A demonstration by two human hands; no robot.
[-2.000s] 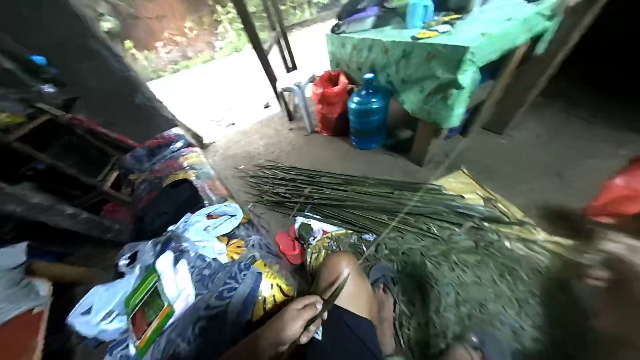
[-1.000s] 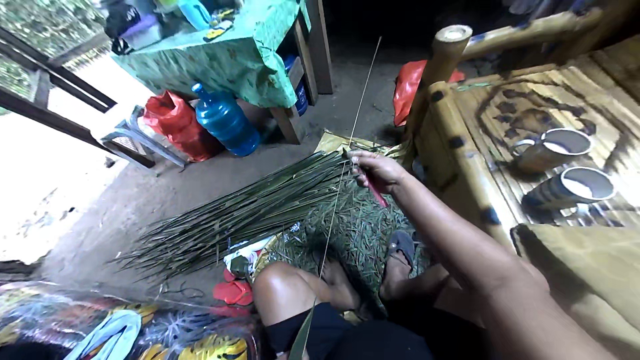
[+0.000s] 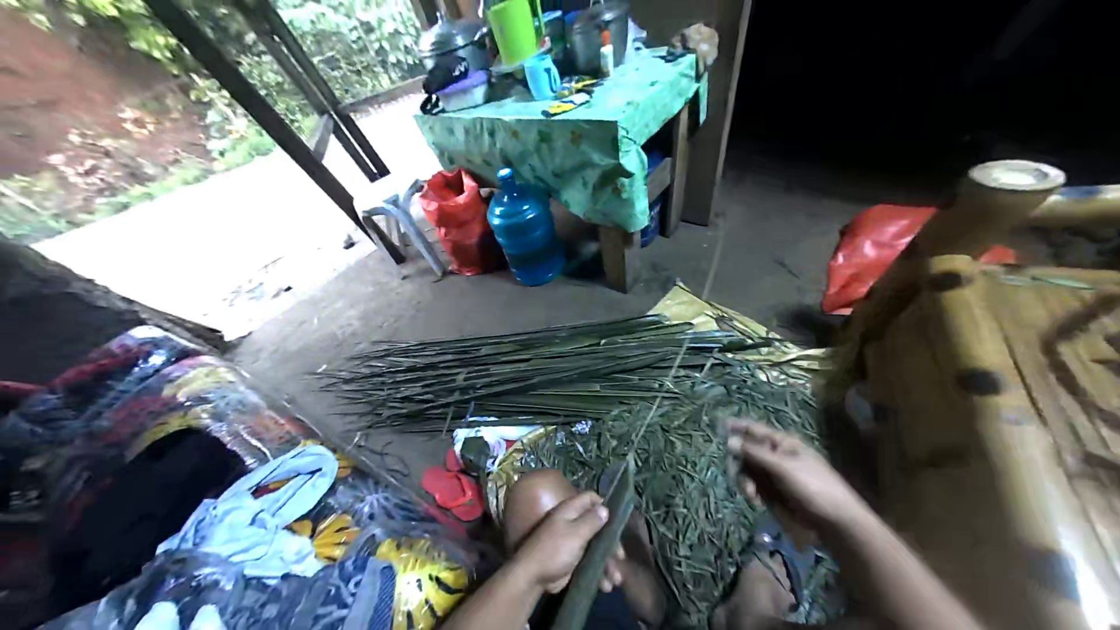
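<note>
Around a green palm leaf strip (image 3: pixel 599 547) my left hand (image 3: pixel 564 541) is closed, over my knee. From the strip's upper end a thin pale midrib (image 3: pixel 667 385) runs up and to the right, past the pile. My right hand (image 3: pixel 783 468) is raised to the right of it, blurred; whether something is between its fingers cannot be told. Beyond both hands a bundle of long palm leaflets (image 3: pixel 516 372) lies on the floor. Green leaf shavings (image 3: pixel 700 499) cover the ground below my hands.
A bamboo bench or table (image 3: pixel 989 420) stands close at right. At left is a plastic-covered patterned seat (image 3: pixel 262 437) with a light blue cloth (image 3: pixel 262 516). Red slippers (image 3: pixel 453 492) lie beside it. Farther off are a blue water jug (image 3: pixel 525 232), a red bag (image 3: pixel 459 223) and a cloth-covered table (image 3: pixel 560 131).
My right hand was stretched out at the thin midrib with something red in it; it has come back nearer to me. My left hand, out of sight a second ago, is in view on the leaf strip.
</note>
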